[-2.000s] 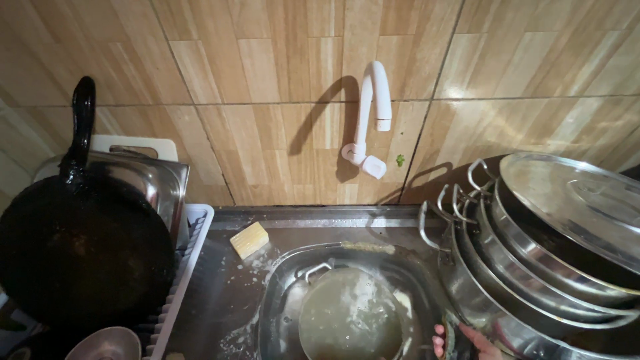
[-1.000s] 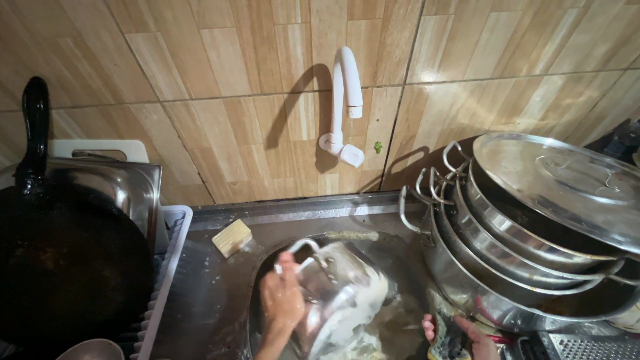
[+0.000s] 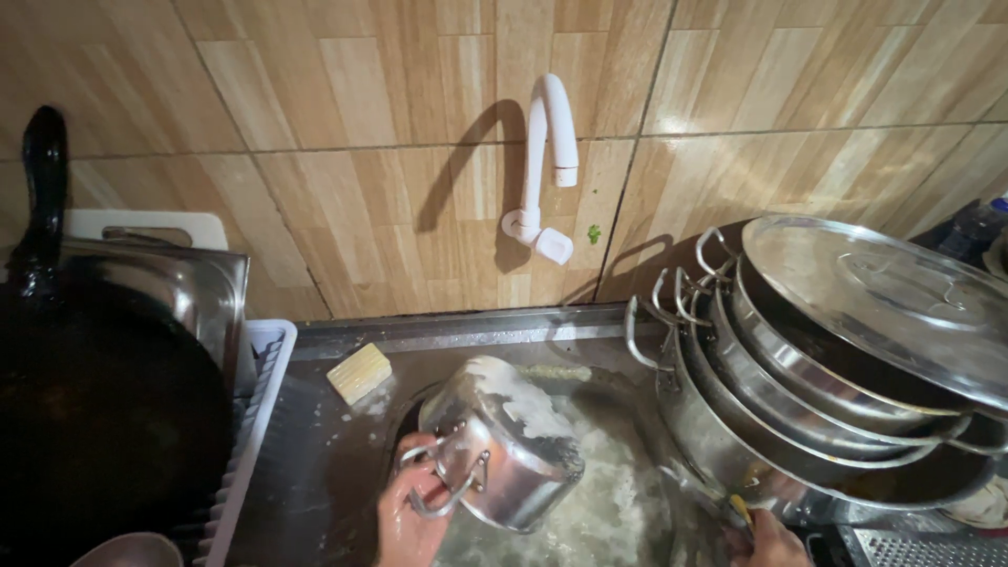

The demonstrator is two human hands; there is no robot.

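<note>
A small metal pot (image 3: 512, 457) is tipped over the sink basin, its base turned up and streaked with white suds. My left hand (image 3: 417, 504) is closed around its wire handle. Cloudy, foamy water (image 3: 606, 488) fills the basin below. At the lower right, my right hand (image 3: 768, 539) holds a small yellow item, perhaps a sponge, partly hidden by the fingers, near the basin's right edge. A ridged pale yellow soap bar (image 3: 360, 373) lies on the steel counter, left of the basin.
Several nested steel pots (image 3: 756, 409) with a tilted lid (image 3: 890, 291) stand at right, a grater (image 3: 929, 547) below them. A white faucet (image 3: 543, 157) juts from the tiled wall. At left, a black pan (image 3: 102, 409) rests by a white dish rack (image 3: 260, 425).
Two seconds ago the pot stood in the basin, holding cloudy water, and my left hand was out of view. My left hand has taken its handle, and the pot is tipped over.
</note>
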